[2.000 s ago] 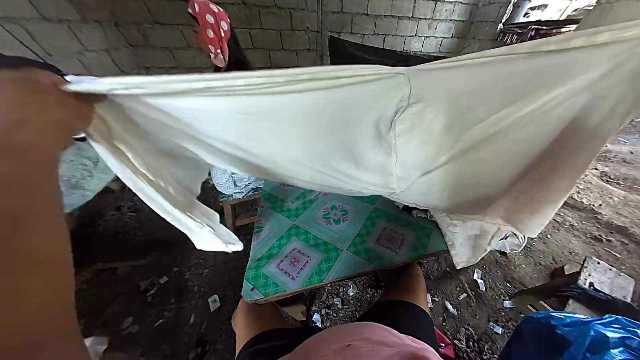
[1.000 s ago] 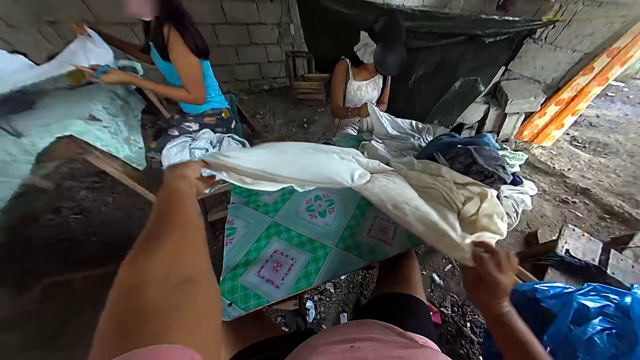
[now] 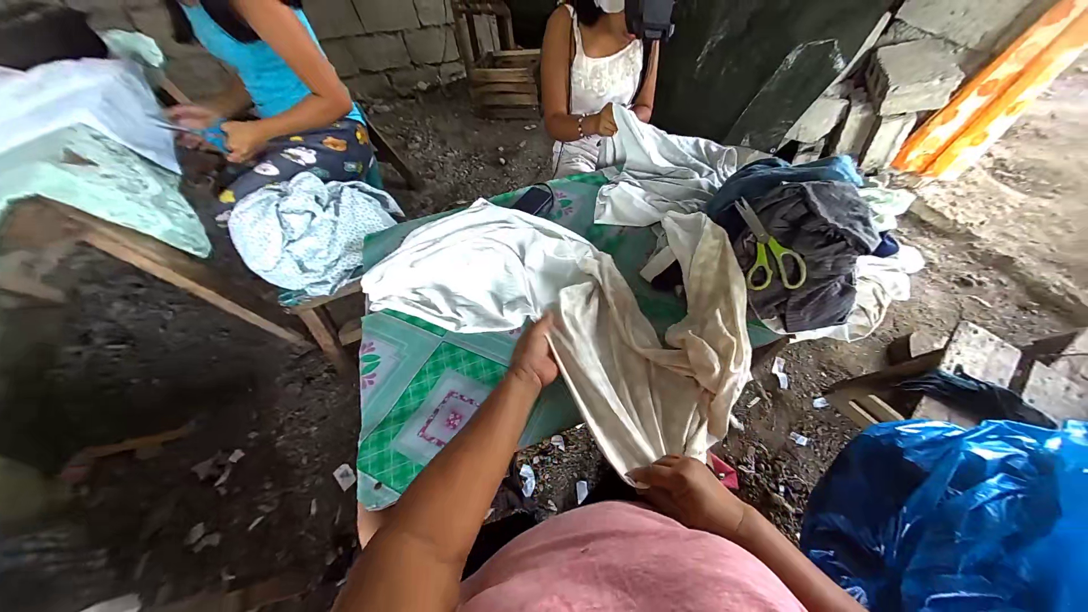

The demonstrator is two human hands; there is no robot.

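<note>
A white and cream cloth (image 3: 629,365) lies across a table with a green patterned plastic cover (image 3: 408,425). My left hand (image 3: 535,353) grips its edge near the middle of the table. Close to my body, my right hand (image 3: 680,484) pinches the cloth's lower hem at the near table edge, so the edge runs between both hands. The white part spreads to the left; a cream part trails up toward a pile of dark clothes (image 3: 807,229) on the right. Scissors with yellow-green handles (image 3: 775,259) rest on that pile. A dark phone-like object (image 3: 535,200) lies behind the white part.
Across the table a person in a white top (image 3: 599,76) holds a white cloth (image 3: 663,161). At left, another person in blue (image 3: 289,76) holds blue-handled scissors (image 3: 214,136) beside a second table. A blue plastic bag (image 3: 952,510) and wooden pieces (image 3: 977,353) are at right.
The cloth was stretched up in front of me, then held bunched above the table; now much of it lies on the table. My right hand has come in toward my body.
</note>
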